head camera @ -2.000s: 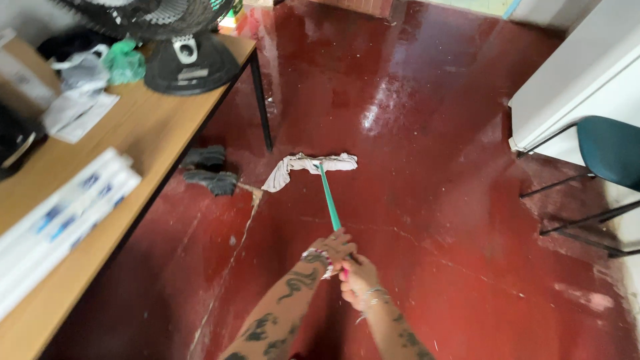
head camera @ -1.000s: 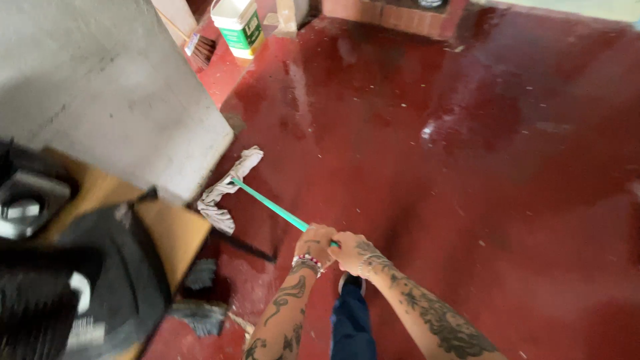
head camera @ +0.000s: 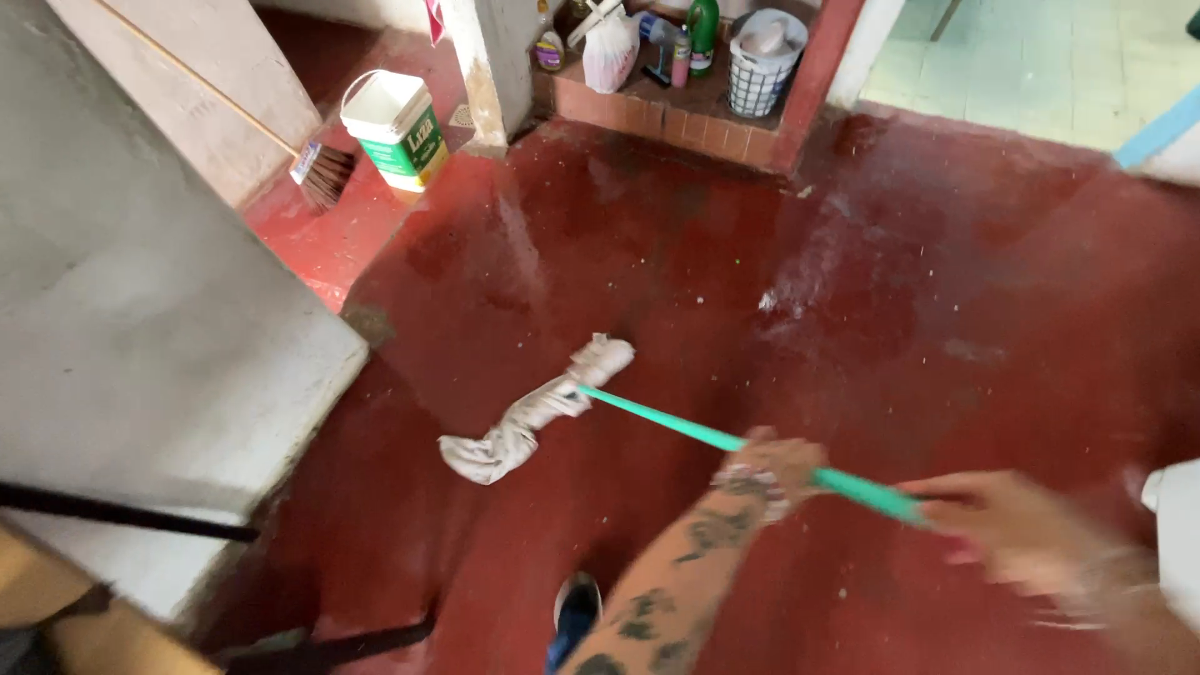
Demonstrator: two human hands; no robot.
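Observation:
A green pole (head camera: 670,422) runs from my hands down to a whitish cloth (head camera: 525,422) draped over its far end on the red floor. Around the middle of the pole my left hand (head camera: 773,466) is closed, with a bracelet at the wrist. My right hand (head camera: 998,530), blurred, holds the pole's near end at the right. The head under the cloth is mostly hidden. One shoe (head camera: 577,605) shows below the cloth, beside my left forearm.
A grey wall corner (head camera: 234,375) stands at the left, with a table (head camera: 122,619) edge below it. Farther off are a white bucket (head camera: 394,131), a broom (head camera: 319,173) and a brick ledge (head camera: 656,117) bearing bottles and a basket (head camera: 769,66). Something white is at the right edge.
The cloth has moved away from the table and wall corner. My hands, close together a second ago, are now farther apart on the pole. The view has shifted.

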